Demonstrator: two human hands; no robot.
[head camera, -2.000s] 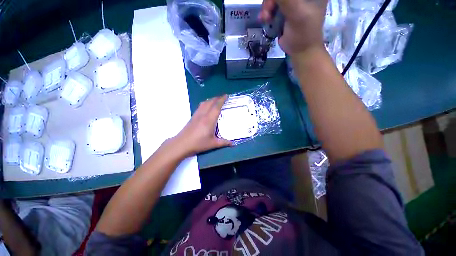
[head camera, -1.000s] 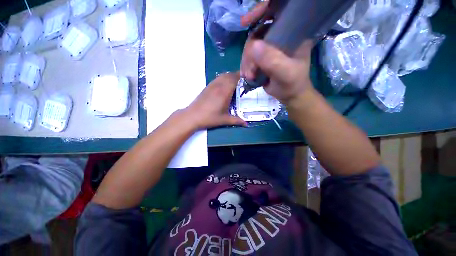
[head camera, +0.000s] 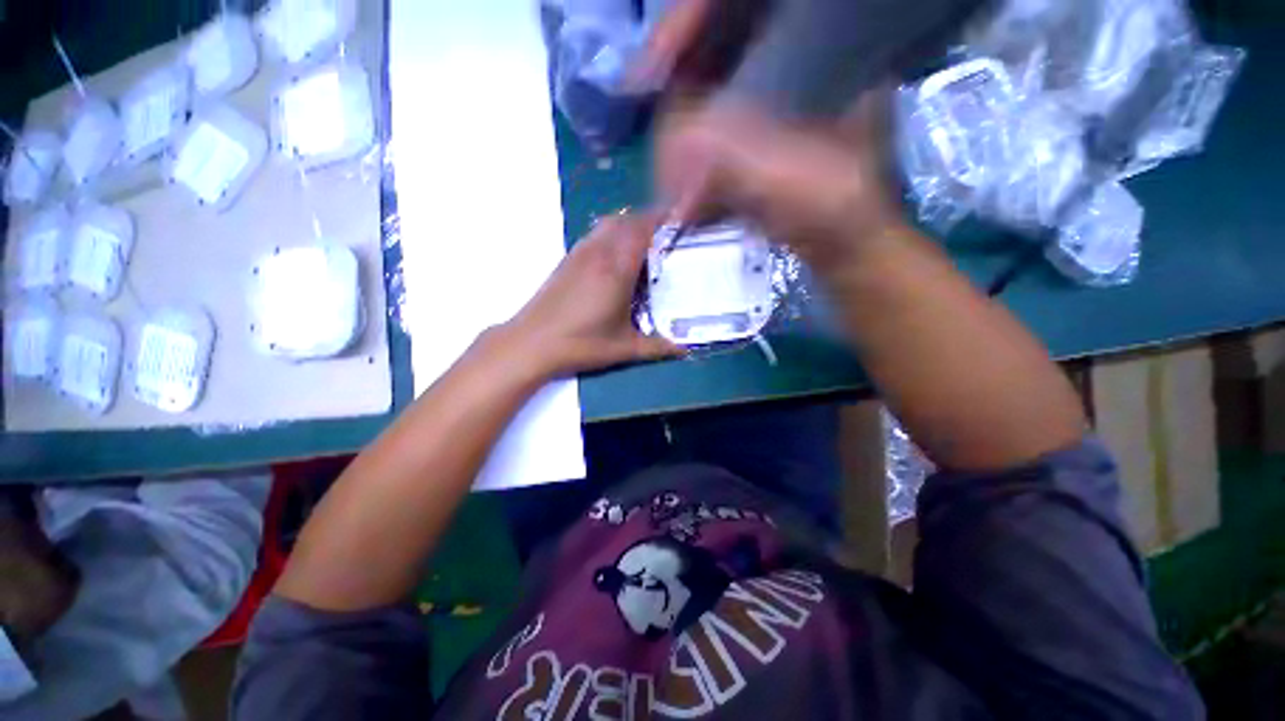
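Observation:
A white housing (head camera: 709, 286) lies on a clear plastic bag (head camera: 792, 286) on the green bench in front of me. A short white lead sticks out at its lower right. My left hand (head camera: 599, 293) grips the housing's left edge with fingers and thumb. My right hand (head camera: 775, 169) is blurred and holds the thick grey electric screwdriver (head camera: 846, 49) above the housing's top edge. The driver's tip is hidden or too blurred to tell.
Assembled units (head camera: 306, 302) lie in rows on a cardboard sheet (head camera: 261, 387) at left, beside a white paper strip (head camera: 472, 183). Bagged frames (head camera: 1008, 148) are heaped at right. A grey-looking plastic bag (head camera: 599, 71) stands beyond my left hand. A person's sleeve (head camera: 155, 563) shows at lower left.
My right hand has come from the feeder down to the housing with the screwdriver, and since one second ago has risen slightly. My left hand stays at the housing.

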